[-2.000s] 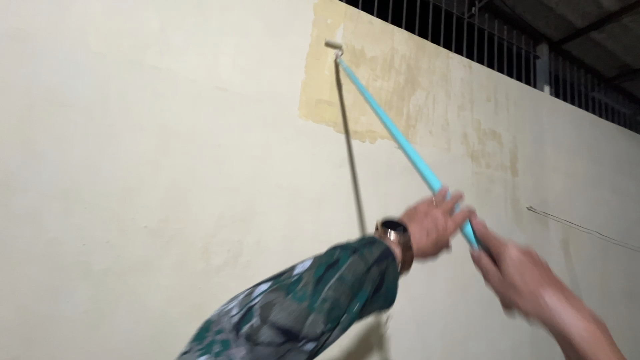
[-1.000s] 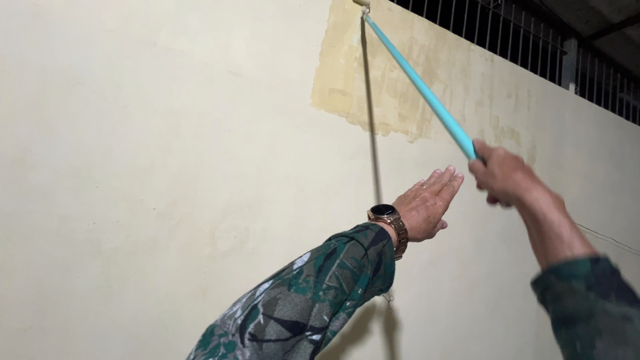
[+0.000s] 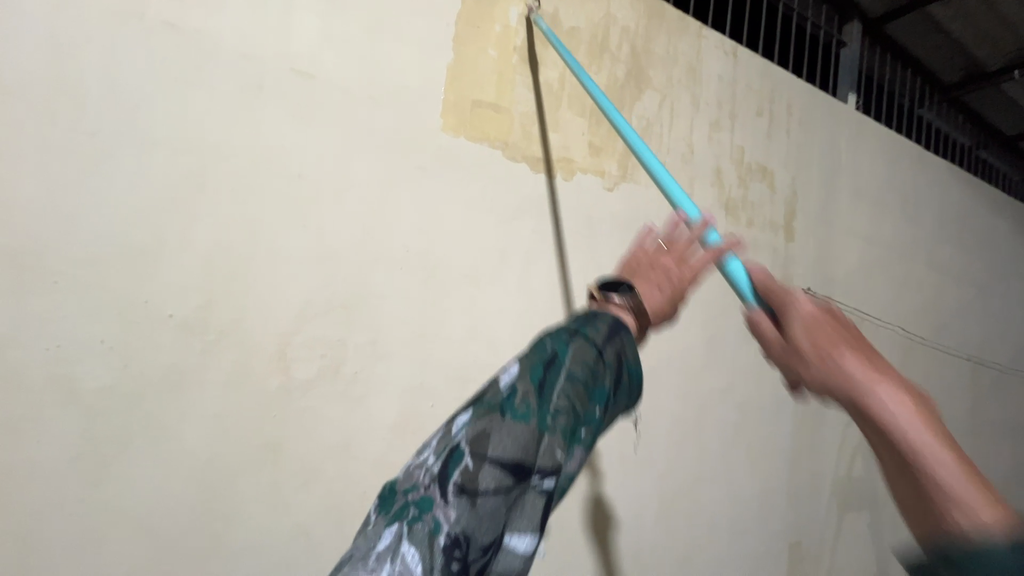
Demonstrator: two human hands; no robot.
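A turquoise extension pole [image 3: 632,140] slants from the lower right up to the top edge, where its far end meets a yellowish patch [image 3: 488,104] on the cream wall [image 3: 240,240]. The tool head at that end is mostly cut off by the frame. My right hand [image 3: 816,336] is closed around the pole's lower end. My left hand [image 3: 664,268], with a wristwatch [image 3: 620,296] and a camouflage sleeve, has its fingers spread at the pole just above the right hand; blur hides whether they grip it.
Metal bars [image 3: 788,40] run along the top of the wall at the upper right, beneath a dark roof [image 3: 972,56]. Thin wires [image 3: 912,332] hang along the wall at the right. The pole's dark shadow crosses the wall behind the left hand.
One second ago my left hand was apart from the pole; now it is at the pole, fingers spread. My right hand has kept hold of the lower end throughout.
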